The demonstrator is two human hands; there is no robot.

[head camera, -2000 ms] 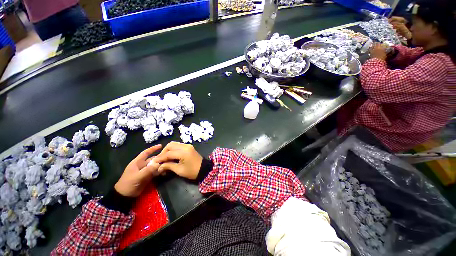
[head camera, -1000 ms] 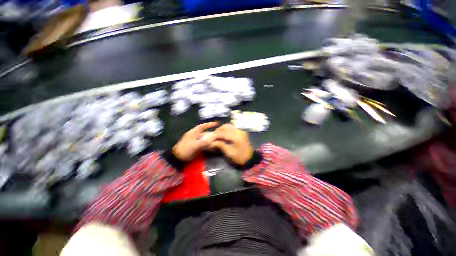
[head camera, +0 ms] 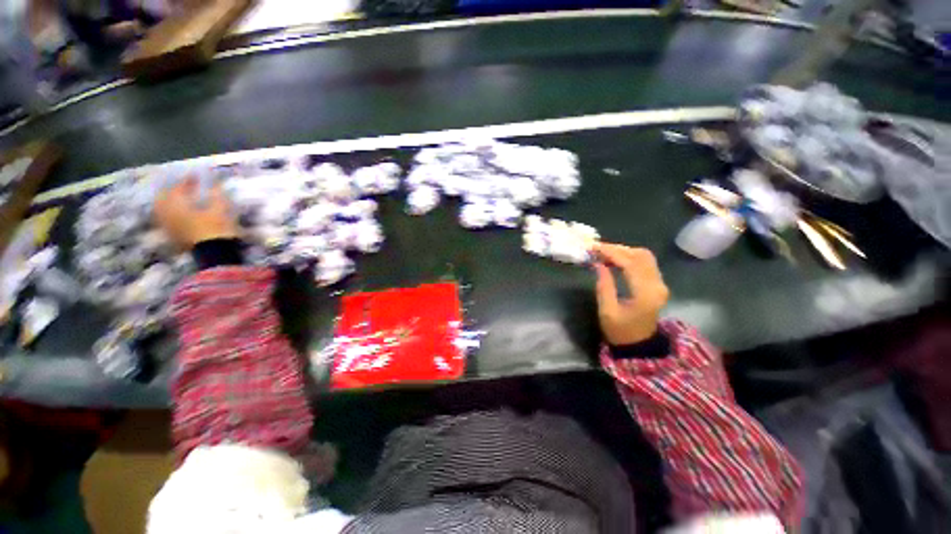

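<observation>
My left hand is on the large pile of grey-white ruffled pieces at left; it is blurred and I cannot tell if it grips one. My right hand is at the right end of the small group of pale cream inserts, thumb and forefinger touching the end one; whether it is gripped is unclear. A group of whiter ruffled pieces lies at centre. The red mat lies uncovered at the bench edge, between my forearms.
The translucent glue bottle lies at right beside thin tan tools and a white crumpled lump. A heaped metal bowl stands at far right. The conveyor belt runs behind a pale strip. A cardboard tray is at upper left.
My hands were together over the red mat and have parted: the left moved onto the large pile, the right moved right to the cream inserts. The view has turned left.
</observation>
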